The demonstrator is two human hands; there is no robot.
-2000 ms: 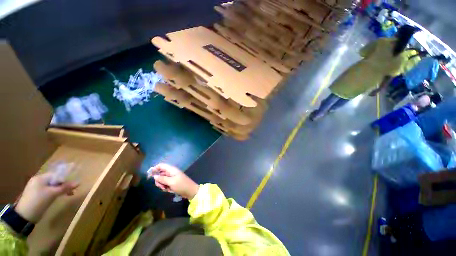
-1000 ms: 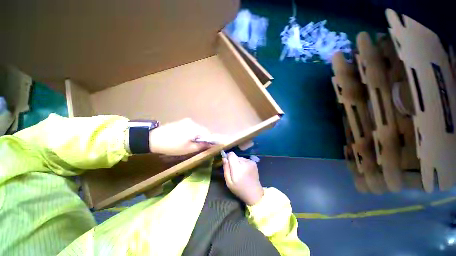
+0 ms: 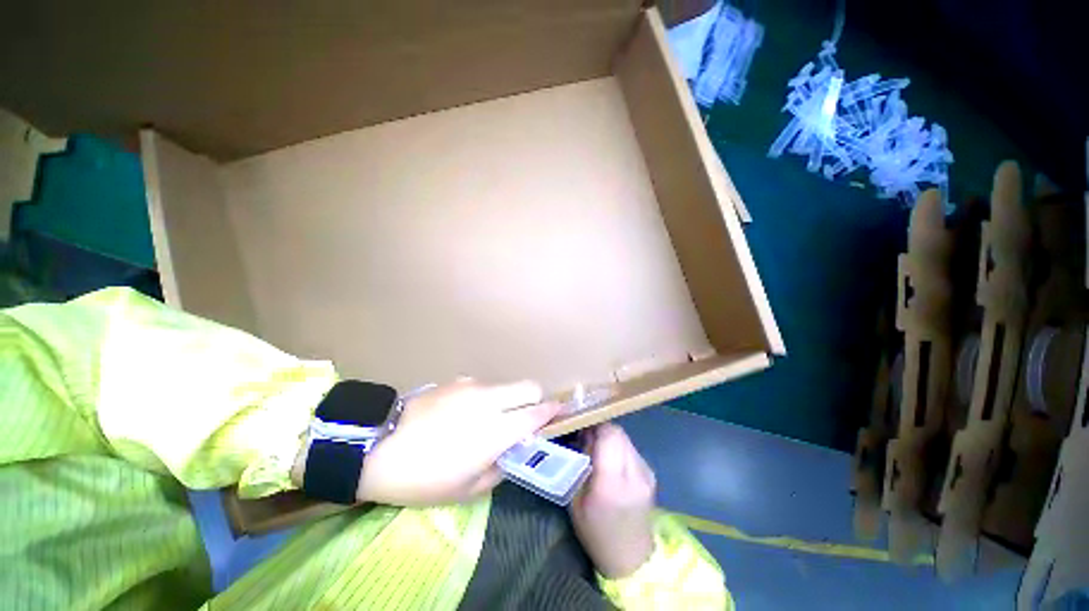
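An open brown carton (image 3: 442,263) lies in front of me, lid raised. My left hand (image 3: 448,444), with a black-banded watch, reaches over its near wall (image 3: 681,384); the fingertips are at a clear plastic strip (image 3: 588,396) on the inner side. A pale translucent plastic handle (image 3: 547,468) sits outside that wall, tilted, below the left fingers. My right hand (image 3: 615,492) is outside the wall, fingers curled at the handle's right end. The left thumb and the slots under the hands are hidden.
A tangled pile of clear strips (image 3: 866,125) and a neater pale bundle (image 3: 725,54) lie on the green surface (image 3: 812,263). Stacked cartons (image 3: 991,358) stand at the right, some showing pale handles. Grey floor with a yellow line (image 3: 788,541) lies below.
The view has moved closer to the carton. The right hand has moved lower beside the wall, and the pale handle now shows outside it. The left hand remains at the near wall.
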